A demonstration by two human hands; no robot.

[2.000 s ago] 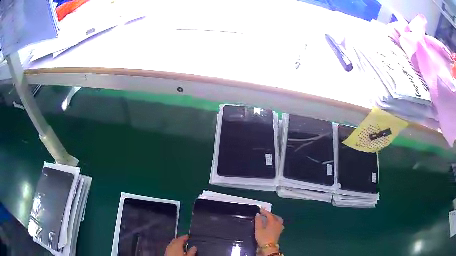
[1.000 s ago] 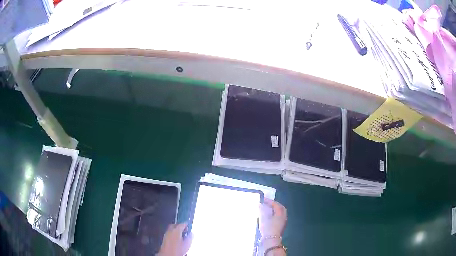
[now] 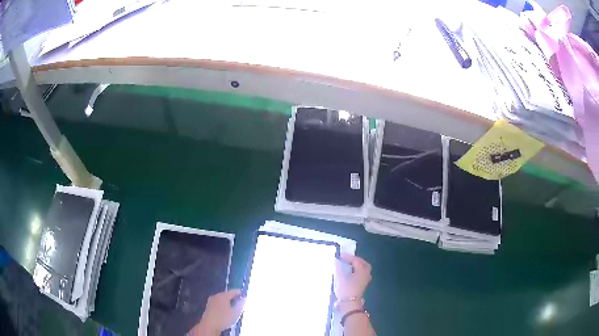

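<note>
A tablet (image 3: pixel 289 285) with a glowing white screen and dark border lies at the bottom centre, over a white foam sleeve (image 3: pixel 348 247) that shows behind its top and right edges. My left hand (image 3: pixel 220 312) holds its left edge. My right hand (image 3: pixel 353 274) holds its right edge near the upper corner, with bands on the wrist. The tablet's lower end is cut off by the frame. A dark tablet (image 3: pixel 190 279) on a white sleeve lies just left of it, partly behind my left hand.
Three tablet stacks (image 3: pixel 326 157) stand in a row under the white shelf (image 3: pixel 263 42). Another stack (image 3: pixel 66 246) is at the far left, near a pale post (image 3: pixel 46 118). A yellow card (image 3: pixel 497 152) hangs at the shelf edge. Papers (image 3: pixel 519 72), a dark pen (image 3: pixel 453 43) and pink cloth (image 3: pixel 570 59) lie on the shelf.
The held tablet's screen was black two seconds ago and is now glowing white. Both hands still hold its sides. The view has shifted, so the bench things sit higher in the picture.
</note>
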